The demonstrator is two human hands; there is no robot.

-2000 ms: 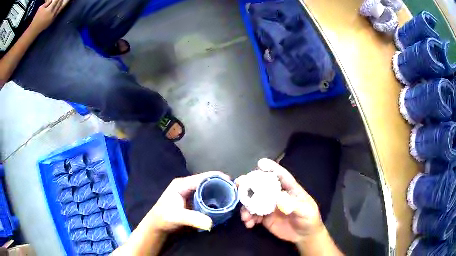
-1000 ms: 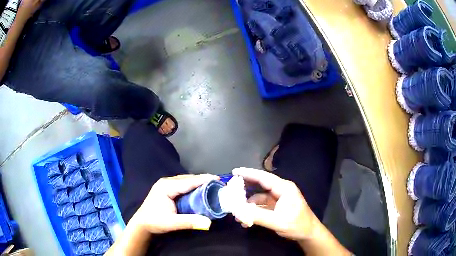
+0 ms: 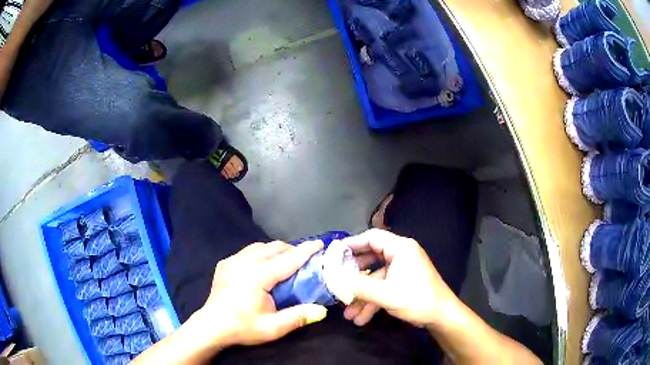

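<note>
A blue denim boot upper lies sideways above my lap, its end pointing right. A pale cup sole sits over that end. My left hand holds the upper, with a yellow cap on the thumb. My right hand holds the sole with thumb and fingers at its rim. The inside of the sole is hidden, so how far it covers the end cannot be told.
Boots with pale soles stand in a row on the curved tan bench. A blue crate of denim uppers is at left, another blue crate ahead. A seated person's leg reaches in from the upper left.
The upper has tilted from mouth-up to sideways. The sole has moved left from beside the upper onto its end, covering the opening. The surroundings have shifted slightly up and left in view.
</note>
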